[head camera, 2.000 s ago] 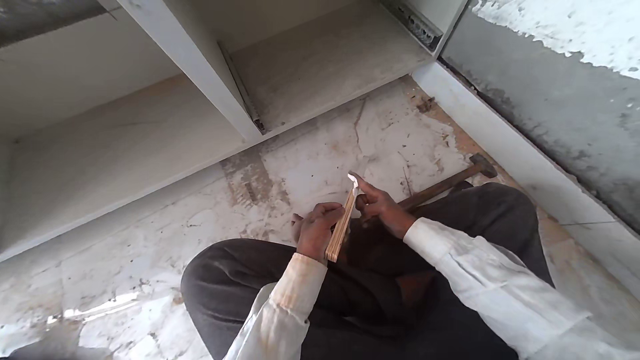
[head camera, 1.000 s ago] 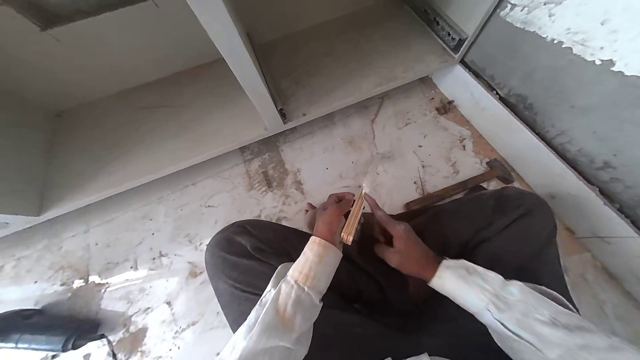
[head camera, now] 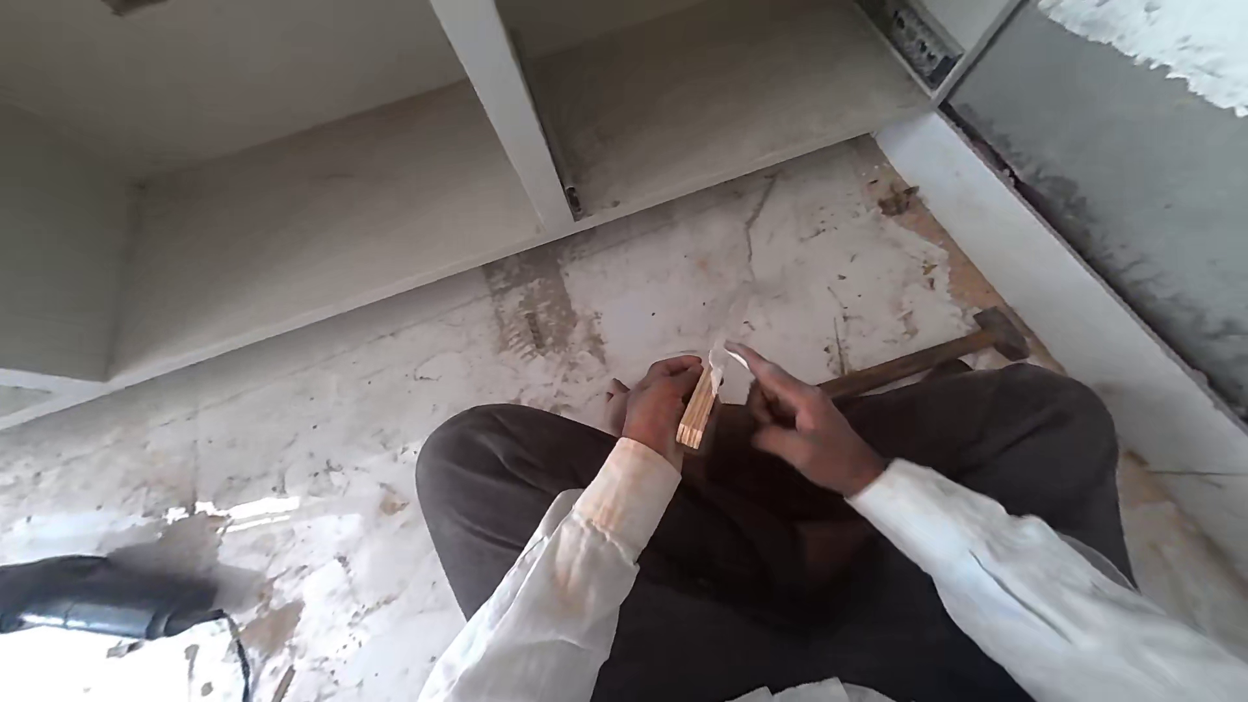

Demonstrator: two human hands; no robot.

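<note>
My left hand (head camera: 665, 402) grips a short piece of layered wood, apparently plywood (head camera: 695, 414), with its cut edge facing up, just above my lap. A white, glossy strip or smear (head camera: 719, 363) shows at the far end of the wood; whether it is glue or a thin strip, I cannot tell. My right hand (head camera: 807, 419) is right of the wood, its index finger reaching to that white stuff and its other fingers curled. Whether the curled fingers hold anything is hidden. A hammer (head camera: 916, 363) with a wooden handle lies on the floor beyond my right knee.
Ahead stands a pale cabinet carcass (head camera: 331, 205) with a vertical divider (head camera: 507, 117). A white panel (head camera: 1053, 283) runs along the right, beside a grey wall (head camera: 1121, 175). A black cylindrical object with a cord (head camera: 107, 600) lies at lower left on the stained floor (head camera: 390, 439).
My right hand has drawn slightly away from the wood, and white stuff now shows between its fingertip and the wood's far end. The view has shifted left, bringing in the black object.
</note>
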